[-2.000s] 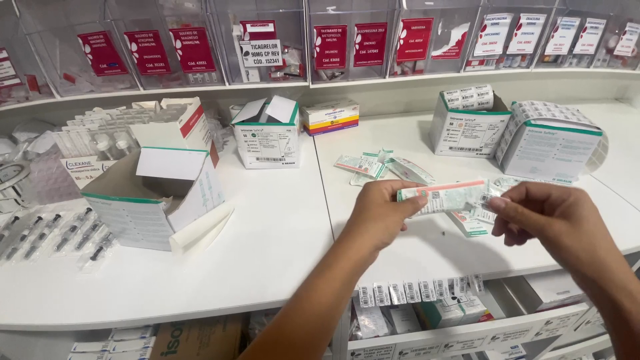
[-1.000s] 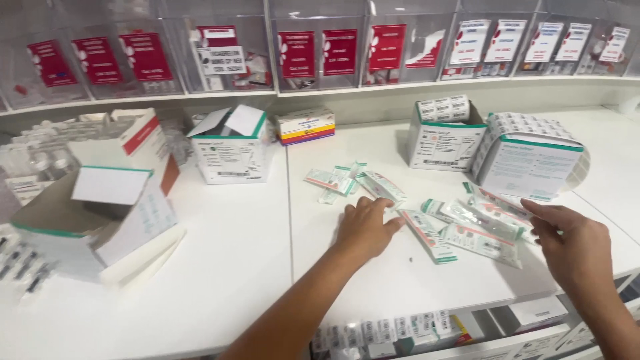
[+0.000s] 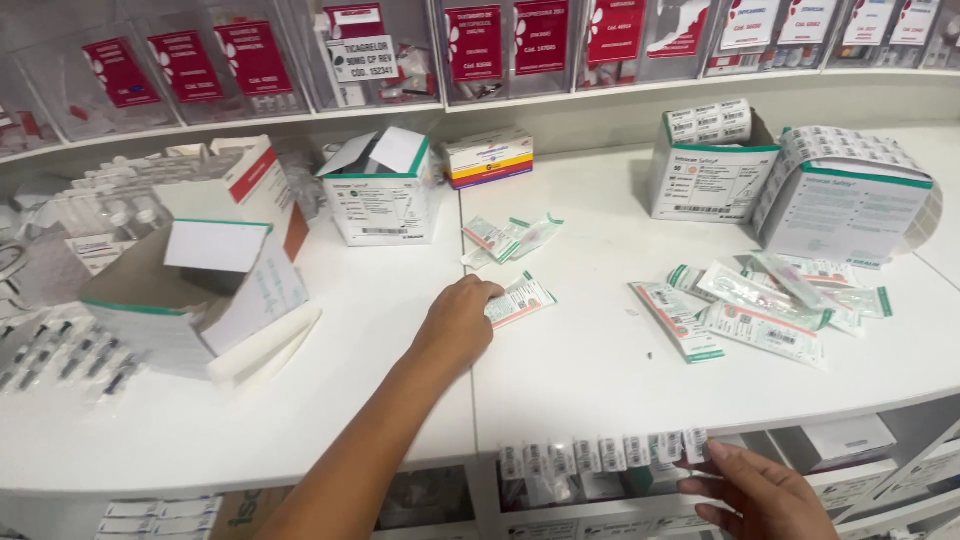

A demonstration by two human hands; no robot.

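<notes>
My left hand (image 3: 461, 319) has its fingers on a sealed catheter packet (image 3: 525, 300) with a green end and an orange stripe, on the white counter. Just behind it lie a few similar packets (image 3: 491, 238). My right hand (image 3: 757, 487) is at the counter's front edge, its thumb and fingertips at the last of a row of barcode stickers (image 3: 696, 445) along that edge. Several more catheter packets (image 3: 765, 330) lie in a loose pile at the right of the counter.
Two Introcan Safety cartons (image 3: 712, 180) (image 3: 847, 210) stand back right, with barcode label sheets. Another carton (image 3: 382, 199) and a yellow-striped box (image 3: 489, 161) are at the back. An opened carton (image 3: 150, 330), a vial tray and wrapped syringes (image 3: 67, 352) sit left. Clear bins (image 3: 420, 82) line the shelf above.
My left hand has come to a packet near the smaller group. My right hand has left the packet pile and moved down to the stickers at the front edge.
</notes>
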